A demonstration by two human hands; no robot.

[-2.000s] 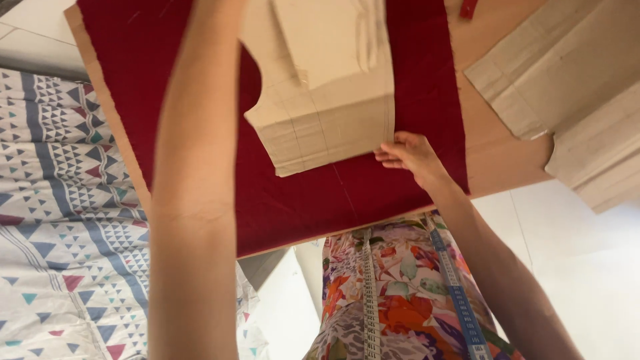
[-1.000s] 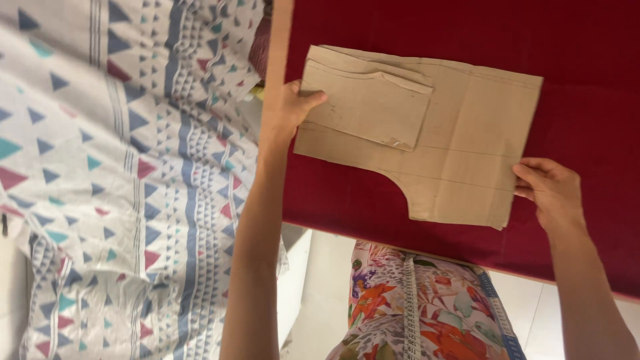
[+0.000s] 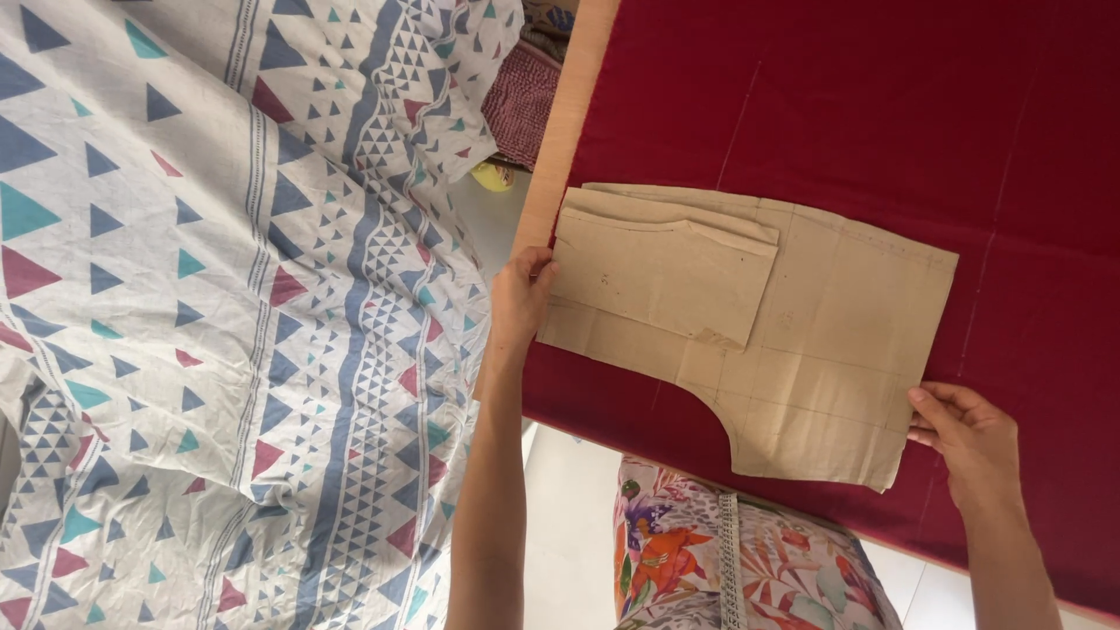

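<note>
A brown paper sewing pattern (image 3: 822,350) with a curved cutout lies on dark red fabric (image 3: 814,105) spread over a wooden table. On the pattern's left part rests a smaller folded paper piece (image 3: 665,271). My left hand (image 3: 522,293) pinches the left edge of the paper at the table's edge; which layers it holds is hidden. My right hand (image 3: 967,429) grips the pattern's lower right edge between thumb and fingers. Faint chalk lines run across the fabric. A tape measure (image 3: 730,560) hangs down over the floral clothing below the table edge.
The wooden table edge (image 3: 573,114) runs beside the red fabric. Left of it, a triangle-patterned cloth (image 3: 219,262) hangs in folds. A pink textured cloth (image 3: 522,105) and a yellow object (image 3: 494,176) are behind it. Pale floor (image 3: 569,534) shows below.
Since the oldest frame, the pattern has turned sideways on the red fabric, and my left hand has come to its left end. The view has swung left. Over the last second both hands stay at the paper's edges.
</note>
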